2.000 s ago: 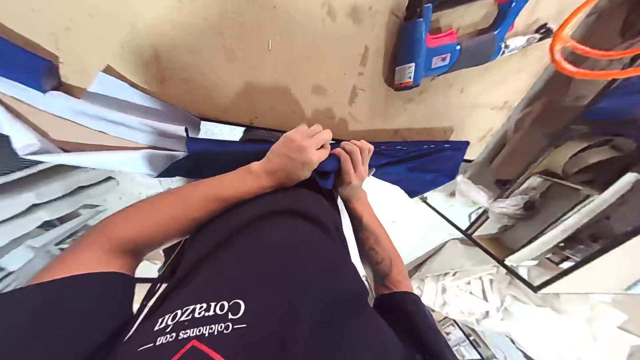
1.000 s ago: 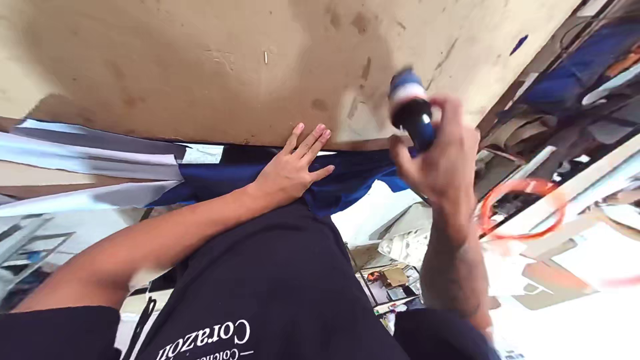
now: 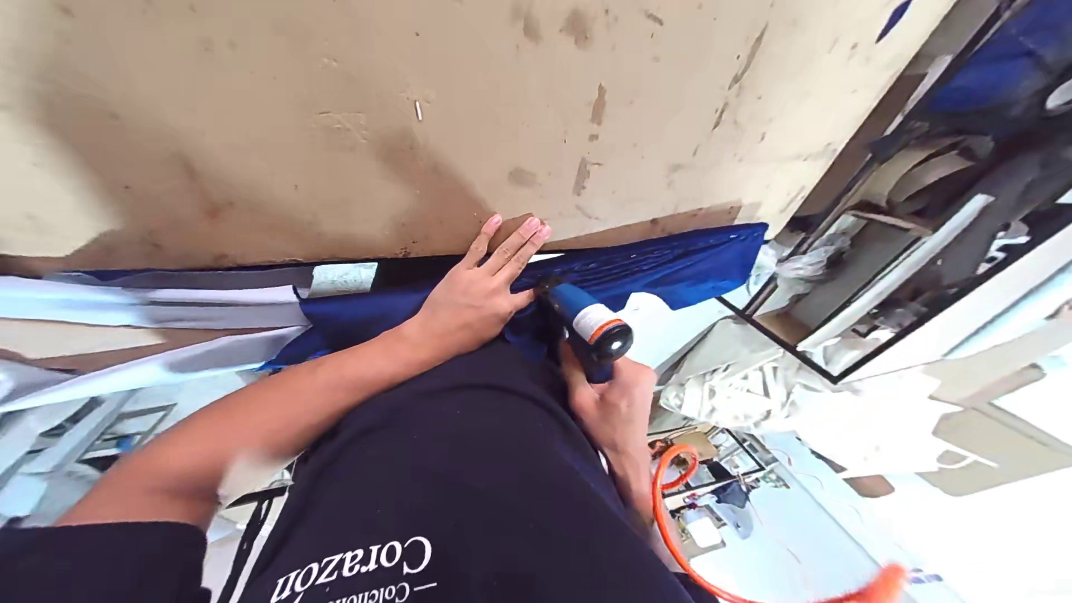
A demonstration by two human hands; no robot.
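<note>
My left hand (image 3: 481, 293) lies flat across dark blue fabric (image 3: 678, 264) at the near edge of a tan board surface (image 3: 502, 126), its fingertips on the board. Just to its right, my right hand (image 3: 615, 398) grips a blue and black pneumatic staple gun (image 3: 582, 318). The tool's nose points at the fabric beside my left thumb; whether it touches is hidden. Folds and a row of small marks, perhaps staples, run along the fabric to the right. White and grey fabric strips (image 3: 226, 306) hang from the edge at left.
An orange coiled air hose (image 3: 662, 511) curves below my right hand. To the right stands a dark metal frame (image 3: 833, 377) near shelving with blue material and clear plastic. A small white piece (image 3: 418, 110) lies on the board. My torso is close against the edge.
Two seconds ago both hands pinched the fabric and the staple gun lay on the board. My right hand has since taken it and brought it down to the fabric edge beside my left hand.
</note>
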